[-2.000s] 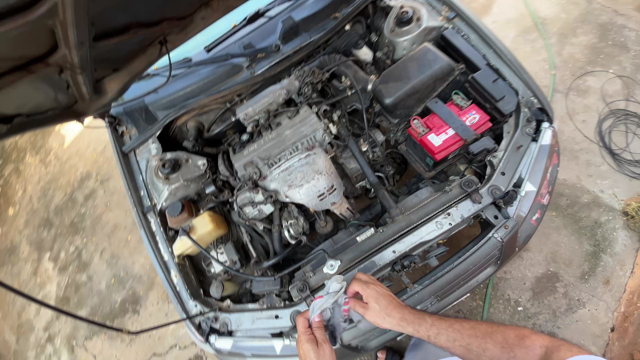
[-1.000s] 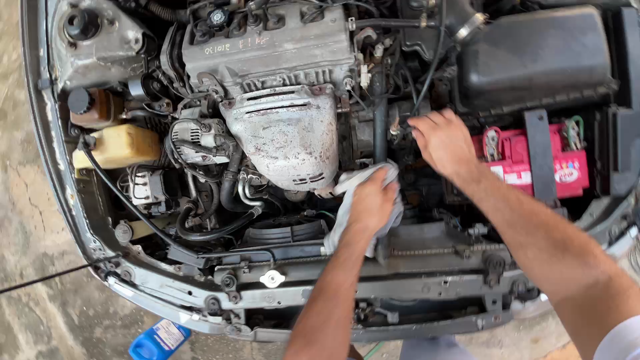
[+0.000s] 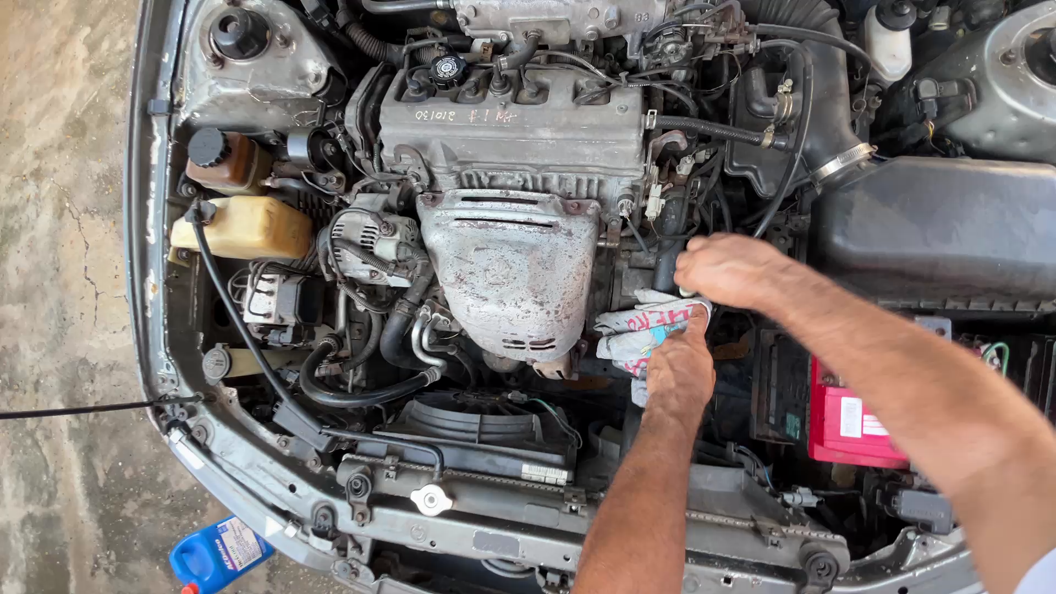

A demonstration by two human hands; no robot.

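Observation:
In the head view my left hand grips a bunched white rag with red and blue print, just right of the exhaust manifold's heat shield. My right hand is curled at the rag's upper right edge, near the black radiator hose. A small pale edge shows under its fingers; whether it holds a part or only the rag's edge cannot be told. Above the shield lies the engine's valve cover with its black oil filler cap. My right forearm crosses over the red battery.
An air filter housing lies at right. A yellowed plastic reservoir and a brown one stand at left. The radiator cap is near the front crossmember. A blue jug is on the ground, beside a thin black rod.
Since the first frame, both hands and the rag have moved from the car's front edge into the engine bay. My right hand has come down to the rag since the second. The view has moved closer.

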